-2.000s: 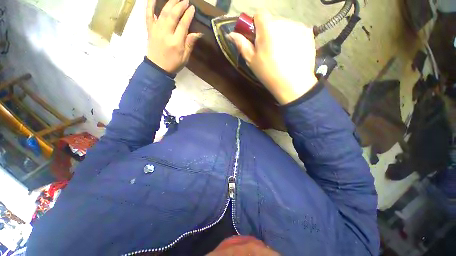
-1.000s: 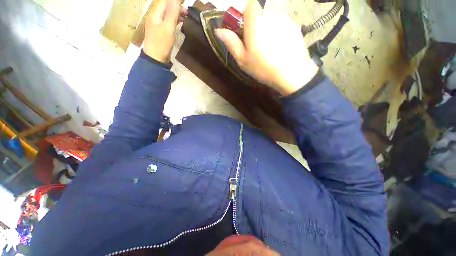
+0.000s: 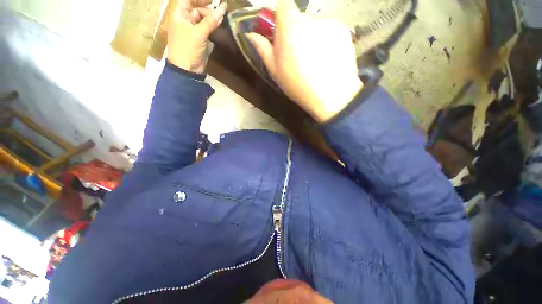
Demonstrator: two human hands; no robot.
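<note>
A brown garment panel (image 3: 240,76) lies slanted on the off-white table cloth, partly under the iron and running down to my jacket. My right hand (image 3: 309,62) is closed around the red handle of the steam iron (image 3: 239,29), whose pointed tip faces up and left on the panel. My left hand (image 3: 191,32) is at the top edge of the picture, beside the panel's upper end, with thumb and finger close together. Whether it pinches the panel's edge is too blurred to tell.
A ribbed hose and dark cord (image 3: 389,38) trail right of the iron. Dark cut pieces (image 3: 454,133) lie at the right. A yellowish board (image 3: 134,32) lies upper left. A wooden frame (image 3: 50,157) and a red bag (image 3: 95,174) are at the lower left.
The iron has moved up and left along the panel with my right hand. My left hand was spread flat on the panel's upper end; its fingers are now lifted and drawn together.
</note>
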